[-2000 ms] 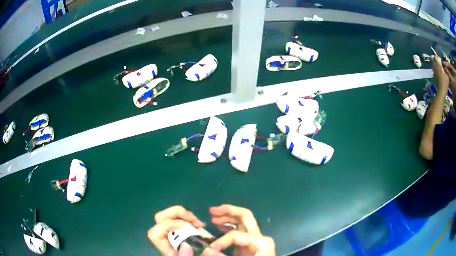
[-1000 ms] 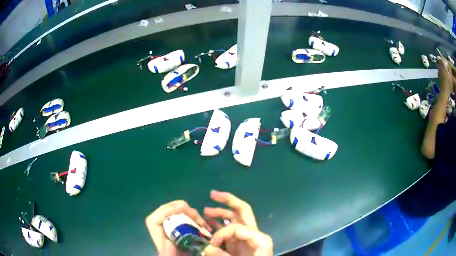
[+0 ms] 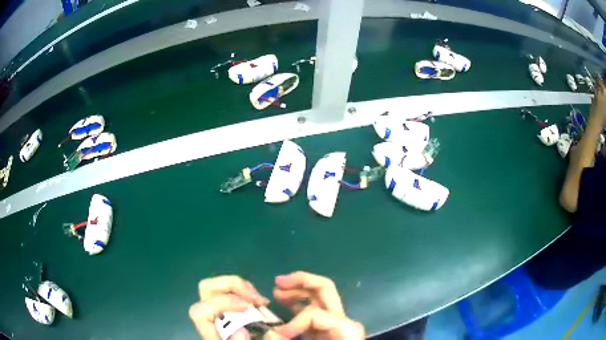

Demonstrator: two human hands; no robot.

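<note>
My left hand (image 3: 222, 305) is at the bottom centre and grips a white shell (image 3: 237, 321) with a small dark mark. My right hand (image 3: 319, 309) is beside it, its fingertips at a dark part on the shell's right side. Fingers cover much of the shell, and its lower part is cut off by the frame edge. I cannot tell exactly what the right fingertips pinch.
White shells with wired boards lie ahead on the green surface (image 3: 199, 246), one pair (image 3: 286, 172) nearest. A grey rail (image 3: 199, 136) and upright post (image 3: 337, 66) stand beyond. A person's arm (image 3: 581, 159) and a blue stool (image 3: 495, 305) are at right.
The shells beyond the rail have shifted right. The shell in my hands has turned so its blue part no longer shows. My right fingers have bent in closer to it.
</note>
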